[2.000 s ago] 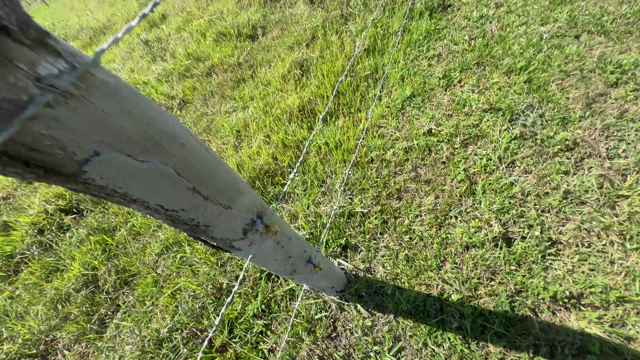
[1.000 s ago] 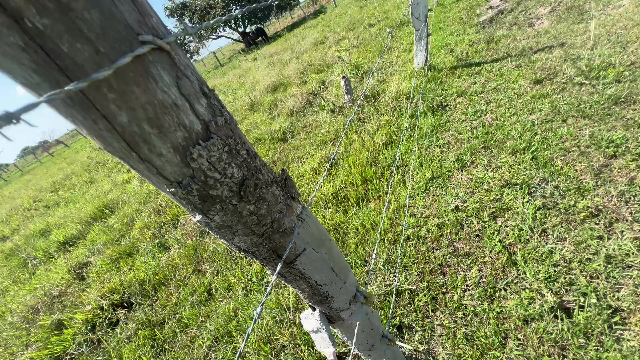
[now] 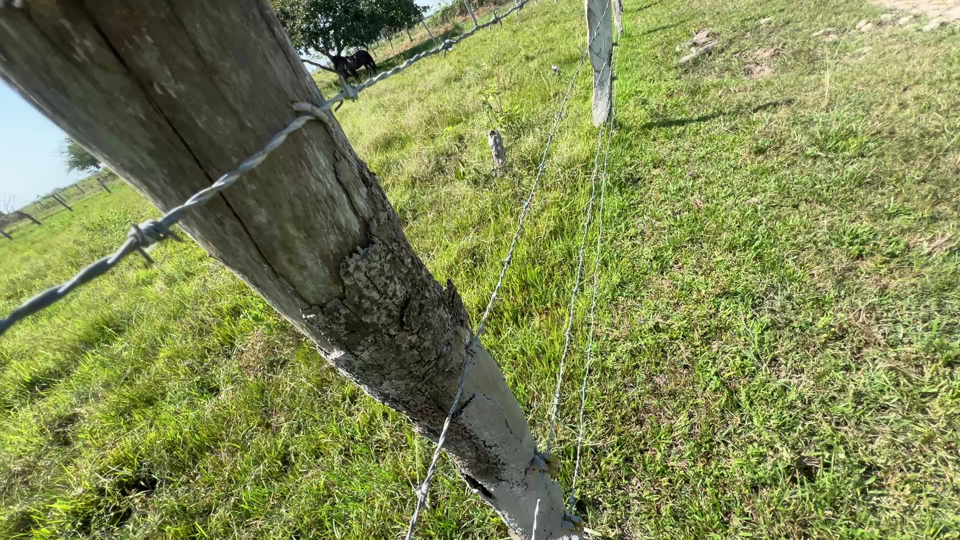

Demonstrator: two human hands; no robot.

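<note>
Neither my left hand nor my right hand is in view. A thick wooden fence post (image 3: 292, 172) slants across the view from upper left to bottom centre, with rough bark at mid-height and a pale coating on its lower part. The top strand of barbed wire (image 3: 225, 180) crosses the post and is fixed to it near a staple. Another barbed wire strand (image 3: 510, 262) passes over the post where the bark meets the pale part. Two lower strands (image 3: 577, 285) meet the post near its base.
A second post (image 3: 601, 67), pale and upright, stands farther along the fence. Between the posts is a short wooden stump (image 3: 496, 150). A dark horse (image 3: 355, 64) stands beneath a tree (image 3: 345, 26). Stones (image 3: 699, 46) lie in the grass at upper right.
The view has swung up from the post's base to its upper part, bringing the second post, tree and horse into sight. No hand shows in any frame.
</note>
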